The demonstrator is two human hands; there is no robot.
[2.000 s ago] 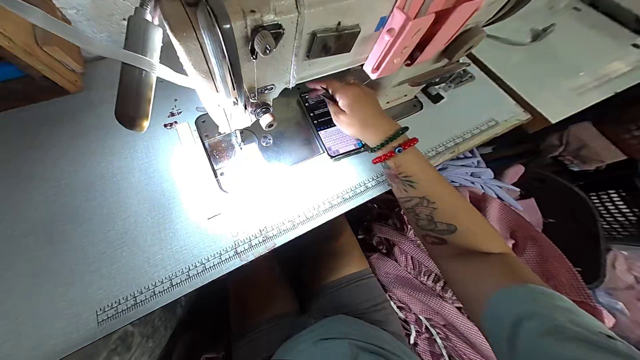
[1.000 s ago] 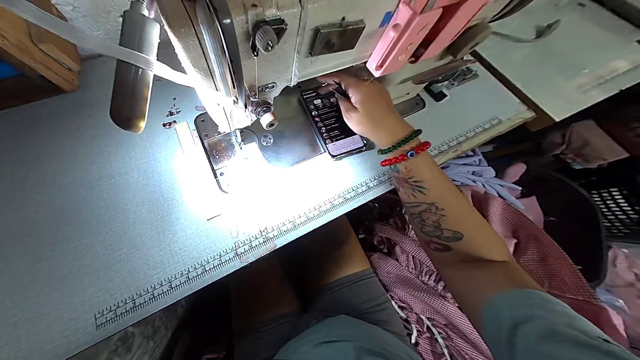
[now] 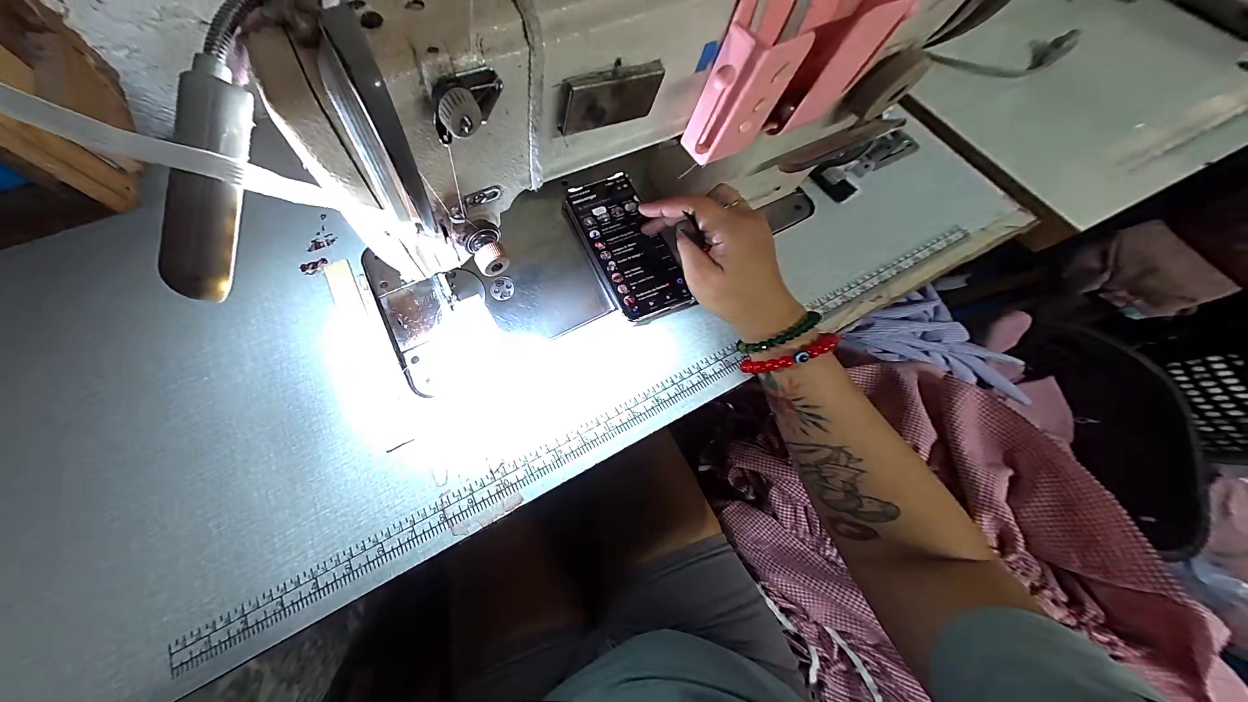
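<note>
A smartphone point(image 3: 629, 249) lies on the sewing machine bed, its dark screen lit with a list. Over its right edge is my right hand point(image 3: 726, 253), index finger stretched above the screen and a small dark object point(image 3: 692, 232) pinched in the fingers; what it is cannot be told. Green and red bead bracelets circle that wrist. Left of the phone are the sewing machine's presser foot and needle area point(image 3: 450, 297), partly washed out by bright light. My left hand is not in view.
A work lamp point(image 3: 205, 185) hangs at upper left. Pink plastic holders point(image 3: 751, 88) are fixed to the machine body. A printed ruler point(image 3: 390, 541) runs along the table's front edge. Pink checked fabric point(image 3: 955, 458) and grey-blue strips point(image 3: 926, 336) lie at right, near a black bin point(image 3: 1102, 419).
The keyboard seen on the phone screen earlier is gone, and a list fills the screen. My right fingers have moved from the phone's top edge down to its right side.
</note>
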